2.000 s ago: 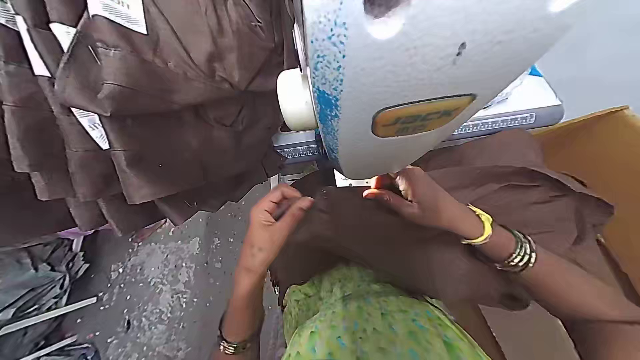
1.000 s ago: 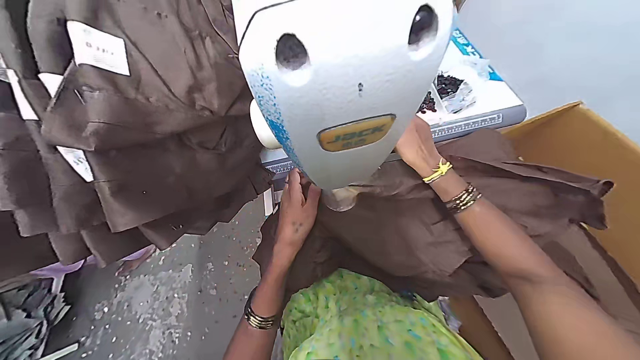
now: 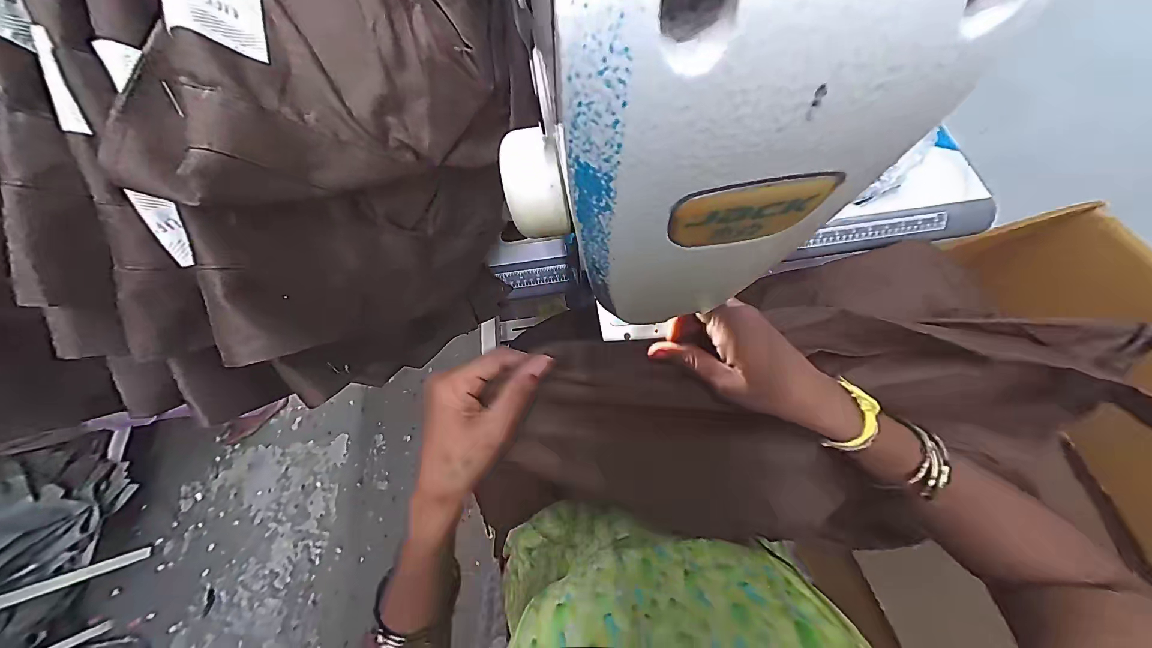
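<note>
A white and blue Jack industrial machine head (image 3: 720,135), apparently a sewing machine, stands in front of me. Brown fabric (image 3: 684,450) lies under its lower end and across my lap. My left hand (image 3: 472,418) pinches the fabric's left edge between thumb and fingers. Close to the lit plate (image 3: 630,326) below the head, my right hand (image 3: 738,360) has thumb and fingertips together at the fabric's upper edge; what lies between them is partly hidden by the head.
Layered brown garment pieces with white tags (image 3: 315,198) hang at the left. A cardboard box (image 3: 1044,270) stands at the right, with fabric over it. Grey cloth (image 3: 54,513) and white strips (image 3: 81,576) lie low at the left, beside the speckled floor (image 3: 261,504).
From beside the machine head's right side, my right hand has come back to the lit plate. My left hand has moved from the head's lower left to the fabric's edge. The view has shifted.
</note>
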